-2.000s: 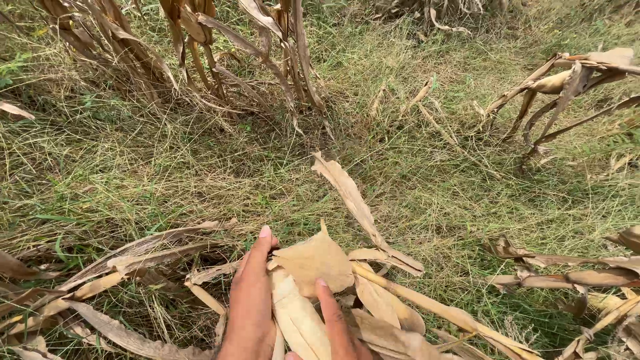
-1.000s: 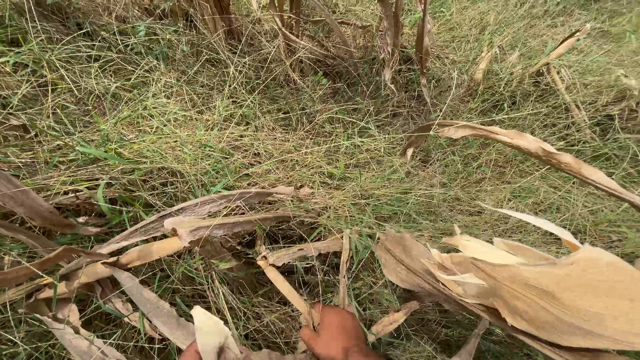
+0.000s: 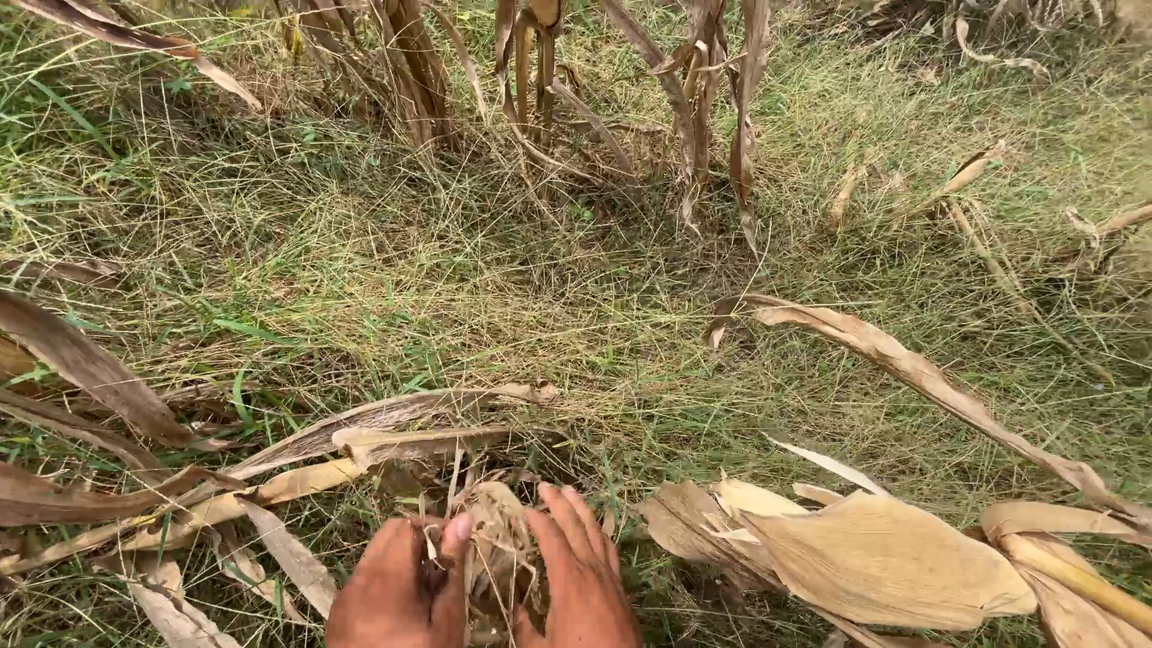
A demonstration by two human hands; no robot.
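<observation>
At the bottom centre, my left hand [image 3: 400,580] has its thumb and fingers closed on the left side of a crumpled dry corn husk [image 3: 497,549]. On the other side of the husk, my right hand [image 3: 576,576] lies with its fingers extended and slightly apart; its thumb is partly hidden, and its grip is unclear. To the right lie opened, pale dry husks [image 3: 891,558] beside a yellowish dry stalk [image 3: 1084,580]. Whether a cob is inside the crumpled husk cannot be seen.
Dry corn stalks [image 3: 414,81] stand at the top. A fallen stalk with dry leaves [image 3: 297,481] lies at the lower left. One long curled leaf [image 3: 900,360] arches across the right. Mixed green and dry grass [image 3: 558,315] covers the ground.
Two seconds ago both hands were at pale husks beside a stalk; now they are around a different, crumpled husk. The opened husks lie to the right of my hands. The view has shifted.
</observation>
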